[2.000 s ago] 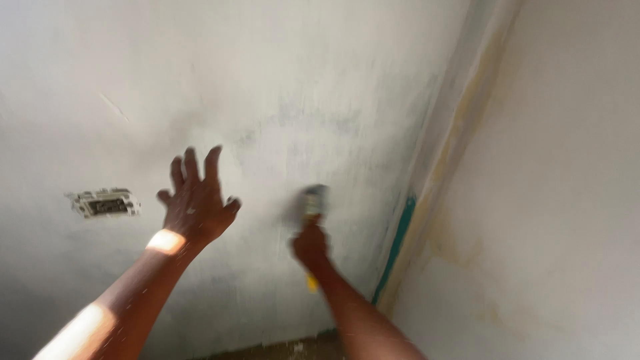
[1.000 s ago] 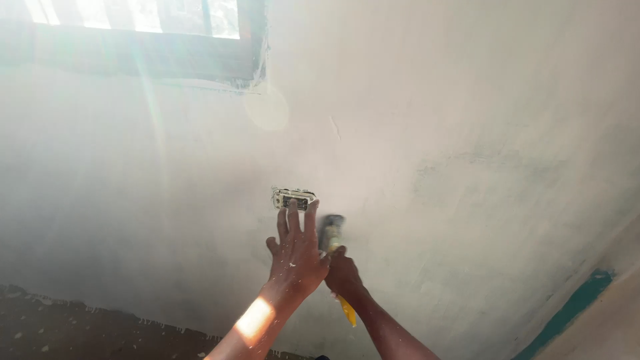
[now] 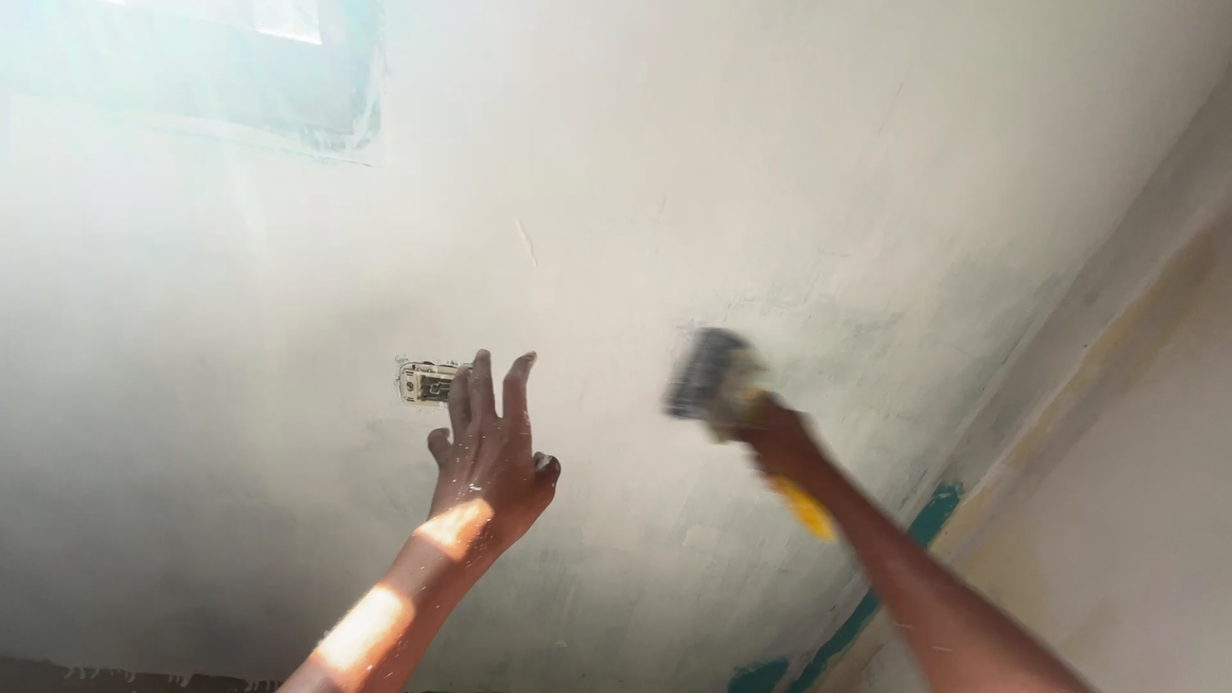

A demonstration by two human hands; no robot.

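Observation:
My right hand (image 3: 784, 438) grips a paint brush (image 3: 717, 380) with dark bristles and a yellow handle end, blurred by motion, at the wall right of centre. Whether its bristles touch the wall cannot be told. My left hand (image 3: 491, 462) has its fingers spread and holds nothing; its fingertips are over the right end of an uncovered electrical outlet (image 3: 423, 383) set in the wall. Streaky whitish paint covers the wall (image 3: 597, 289), with greener, thinner patches around the brush and below it. White specks dot my left hand and forearm.
A bright window recess (image 3: 318, 87) is at the upper left. The wall corner (image 3: 1088, 260) runs down the right side, with a teal strip (image 3: 934, 515) low along it and an adjoining wall (image 3: 1136, 500) beyond. A dark band (image 3: 144, 674) edges the wall's bottom left.
One second ago both hands were close together by the outlet; now my right hand and the brush are well to the right of it. My left hand remains at the outlet. The view has shifted.

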